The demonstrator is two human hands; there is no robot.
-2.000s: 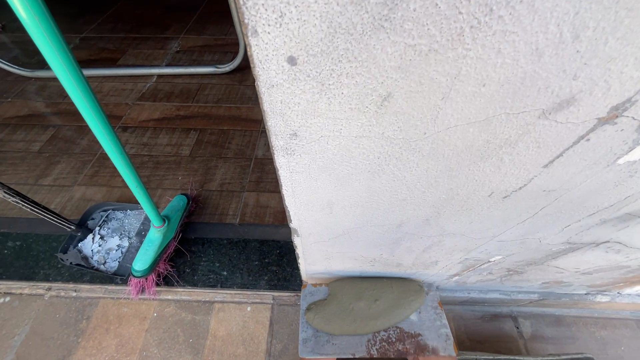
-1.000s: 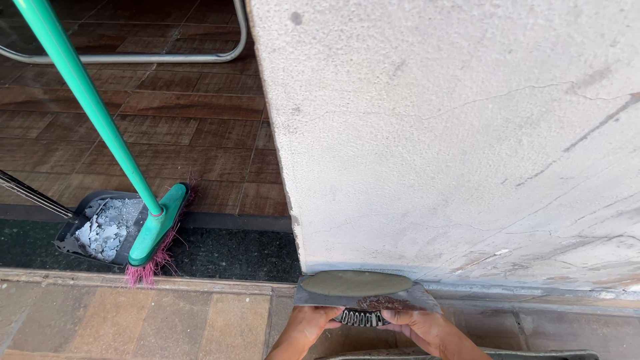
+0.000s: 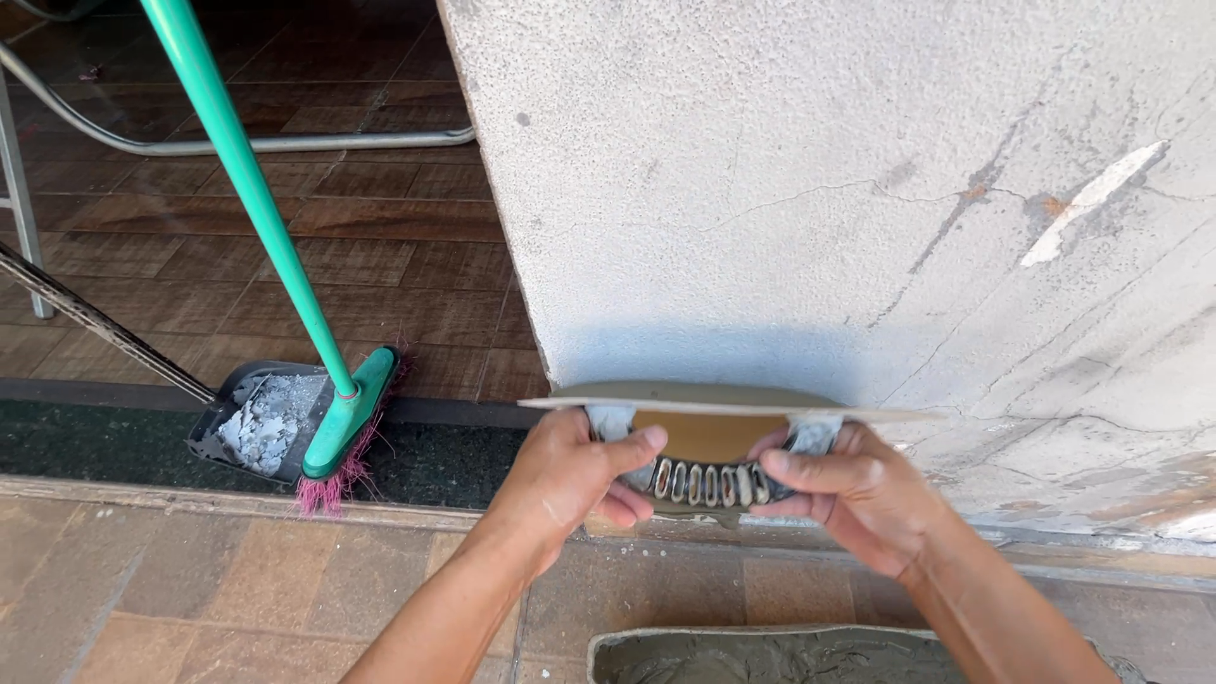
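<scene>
A plasterer's float point(image 3: 617, 407) is held up before the wall by its handle point(image 3: 711, 483), its plate seen nearly edge-on. Wet grey-brown mortar point(image 3: 698, 391) shows along the plate's far side; whether it touches the wall cannot be told. My left hand point(image 3: 575, 470) is closed on the left end of the handle, thumb on top. At the right end, my right hand point(image 3: 850, 480) grips it the same way. The white, cracked wall point(image 3: 760, 209) rises behind.
A trough of wet mortar point(image 3: 760, 657) stands on the tiles at the bottom. To the left, a green broom point(image 3: 350, 418) with pink bristles leans over a dustpan point(image 3: 271, 423) of pale flakes, on a dark stone sill point(image 3: 446, 465). Metal tubing point(image 3: 313, 142) lies beyond.
Both hands have come into view and taken hold of the float, which lay mortar side up at the wall's foot. It has since been raised and tilted. The view has shifted.
</scene>
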